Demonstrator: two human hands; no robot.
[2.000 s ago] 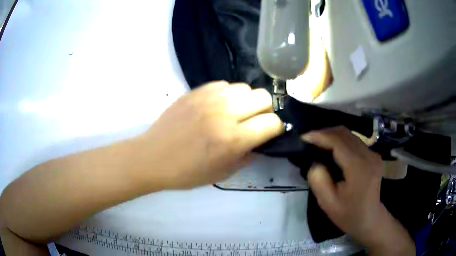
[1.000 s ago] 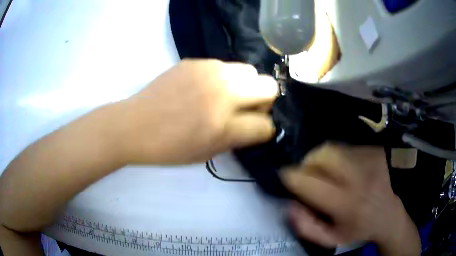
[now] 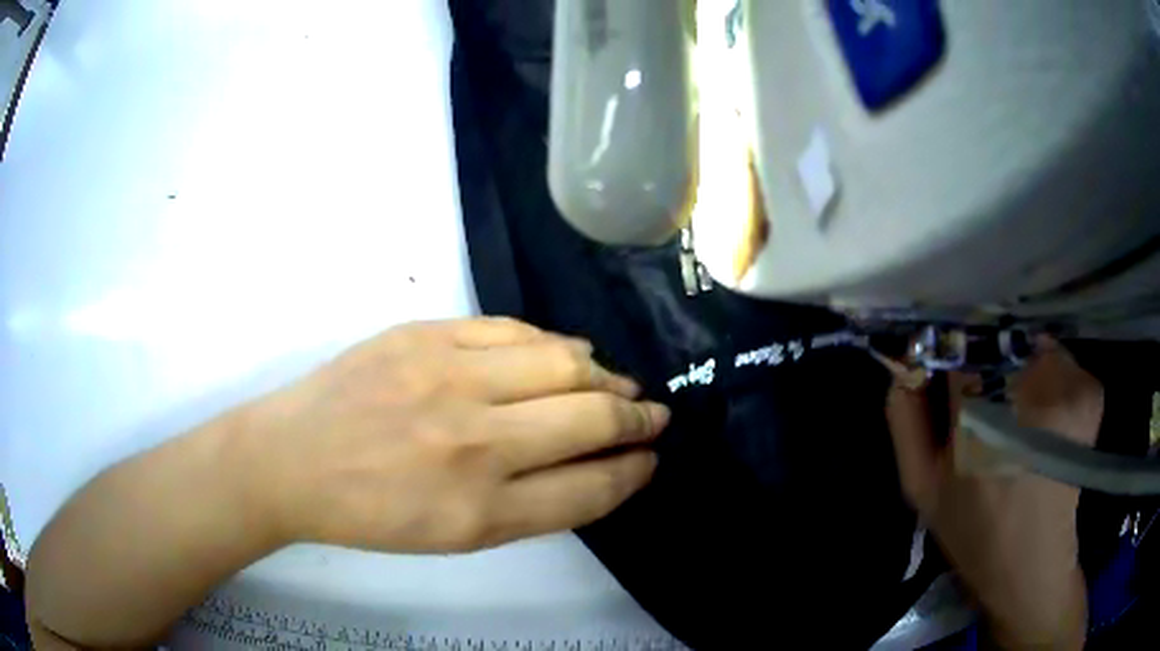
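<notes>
The black garment [image 3: 776, 521] lies spread under the machine head and over the table's front edge. A lettered tape [image 3: 771, 357] with white script runs across it towards the right. My left hand [image 3: 509, 432] lies on the garment's left part, fingers together and fingertips on the cloth beside the tape's left end. My right hand [image 3: 1018, 394] is at the right, partly hidden behind the machine's metal parts and hose; its fingers and what they hold cannot be made out. The presser foot [image 3: 693, 270] is above the cloth.
The off-white sewing machine head [image 3: 967, 165] with a blue badge [image 3: 887, 45] fills the upper right. A rounded pale part [image 3: 623, 140] hangs left of the presser foot. The white table [image 3: 229, 229] spreads left, with a printed ruler [image 3: 318, 632] along its curved front edge.
My right hand has moved right and up, away from the front edge. My left hand has moved down and now lies flatter. The garment is spread out, and the lettered tape has come into view.
</notes>
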